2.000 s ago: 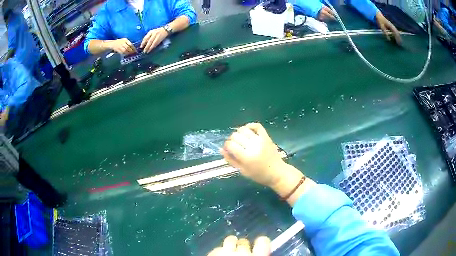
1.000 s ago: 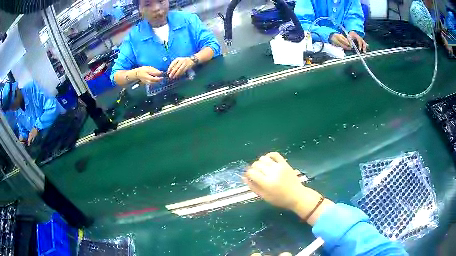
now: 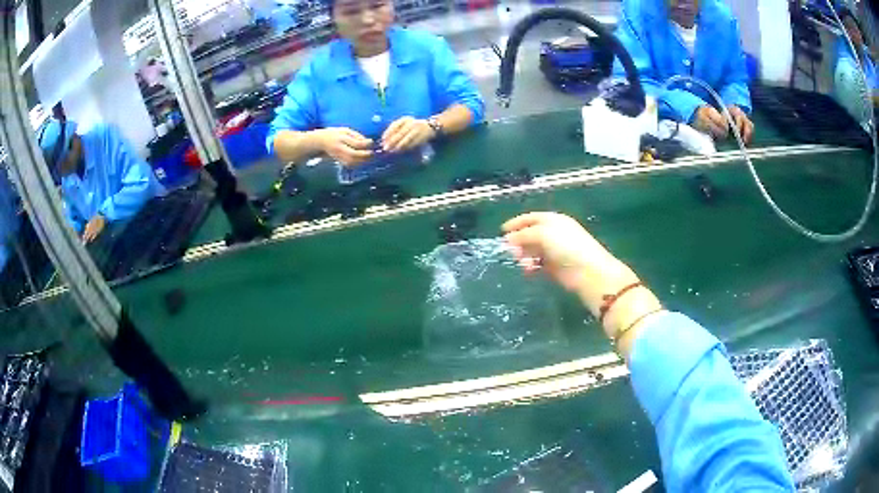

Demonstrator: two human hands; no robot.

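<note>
My right hand (image 3: 557,248) reaches in from the right, beyond the pale strips. Its thumb and fingertips meet the upper right corner of a clear, wrinkled plastic film (image 3: 492,303) and appear to pinch it. The film spreads over the green bench, on the far side of the strips. The end of a white flat block (image 3: 638,484) shows at the bottom edge. A dark sheet in clear film (image 3: 545,472) lies beside it, cut off by the frame. My left hand is out of the picture.
Two pale strips (image 3: 482,393) lie before me. Stacked dot sheets (image 3: 795,409) are right, partly behind my sleeve. A dark sheet (image 3: 226,469) and blue bin (image 3: 118,435) are lower left. People in blue work opposite, near a white box (image 3: 612,132) and hose (image 3: 771,193).
My right hand has moved up and away, and the bunched film is now spread out larger beside it. My left hand has left the picture. The view has tilted up, showing more of the people opposite.
</note>
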